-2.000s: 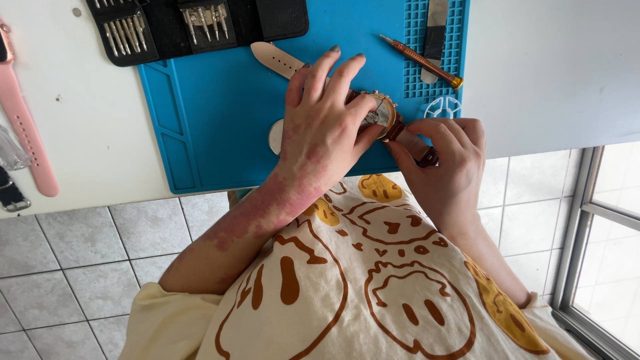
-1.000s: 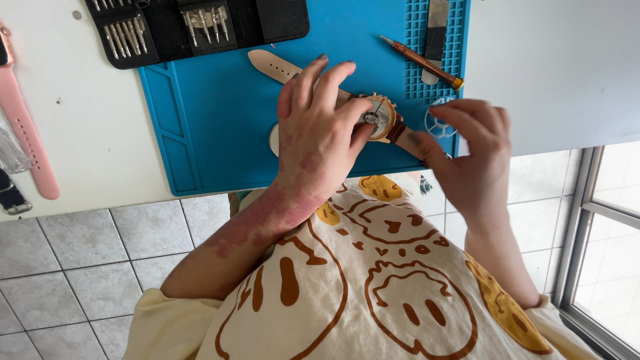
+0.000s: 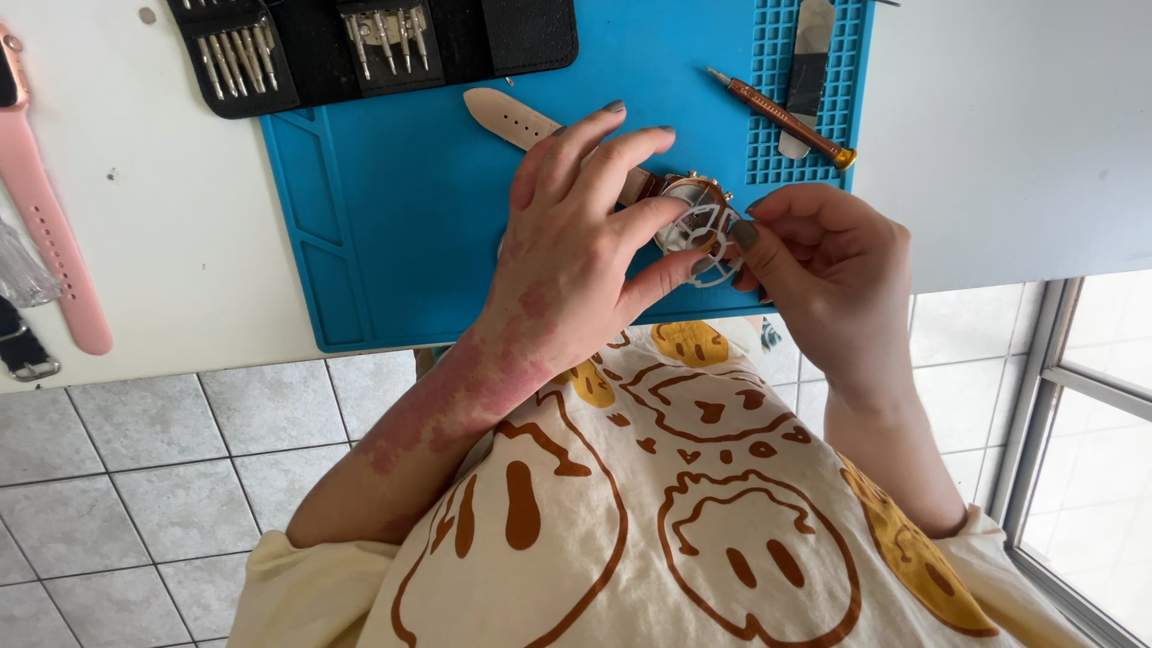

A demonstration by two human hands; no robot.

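Observation:
A wristwatch [image 3: 691, 191] with a rose-gold case and leather strap lies on a blue silicone work mat [image 3: 423, 216], its movement partly visible. My left hand [image 3: 576, 238] spreads over the strap, with thumb and index finger at the case. Between the thumb and fingers of my right hand [image 3: 823, 261] is a white spoked plastic ring [image 3: 715, 273], held over the lower right of the case. The left thumb tip also meets the ring. Near the right hand lies a brown precision screwdriver [image 3: 783, 114], resting across a flat metal pry tool [image 3: 807, 72].
A black case [image 3: 315, 45] with several screwdriver bits lies across the mat's top left. On the white table [image 3: 144, 207] at the left are a smartwatch with a pink band [image 3: 49, 198], clear plastic [image 3: 22, 261] and a black strap [image 3: 22, 337]. The near table edge borders my shirt.
The white ring lay on the mat's right side in both earlier frames. My right hand went from the strap to the ring, picked it up and brought it over the watch.

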